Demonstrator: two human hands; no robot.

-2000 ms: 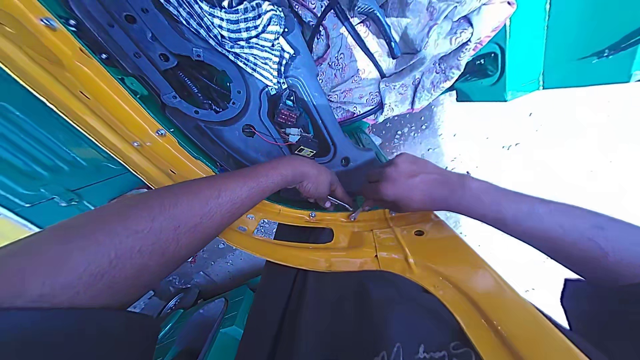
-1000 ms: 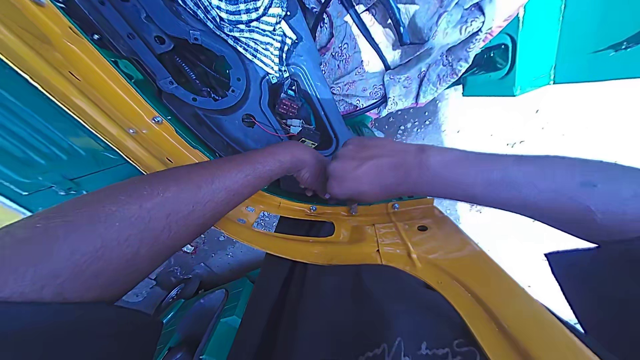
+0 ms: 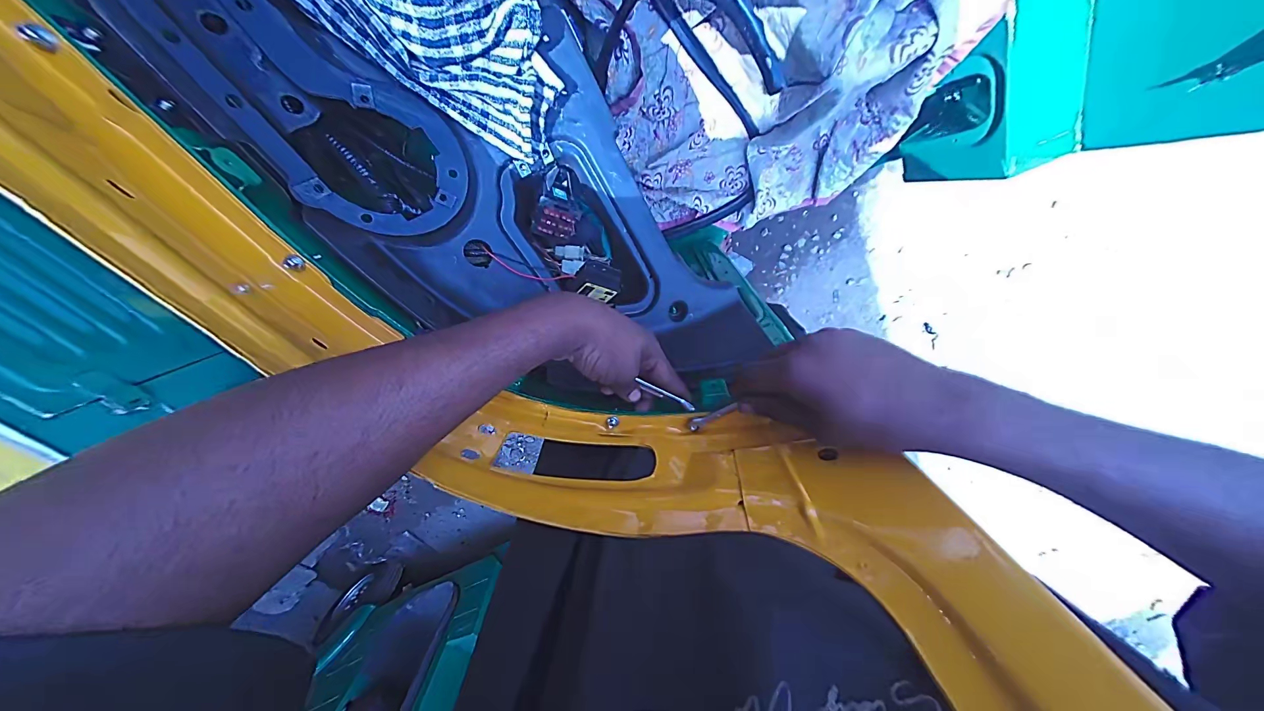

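Observation:
My left hand (image 3: 617, 357) holds a thin metal wrench (image 3: 664, 394), its end pointing down to the right toward the edge of the yellow metal frame (image 3: 780, 484). To its right, my right hand (image 3: 839, 380) grips a second wrench (image 3: 713, 416), whose end sits on a bolt at the frame's upper rim. Most of that wrench is hidden by the fingers. Just left of it, another bolt (image 3: 612, 423) shows on the rim. Behind both hands lies a dark plastic panel (image 3: 474, 296) with a fuse box (image 3: 557, 219), connectors and a red wire in its opening.
A checkered cloth (image 3: 464, 69) lies over the dark panel. Beyond it are a floral cloth (image 3: 790, 148) and black cables. Green metal body parts (image 3: 1047, 99) stand at the upper right and left (image 3: 89, 316). A dark sheet (image 3: 691, 612) with handwriting is below the frame.
My hands, together over the frame's rim a second ago, are now apart. The right hand has moved right, and both wrenches show again.

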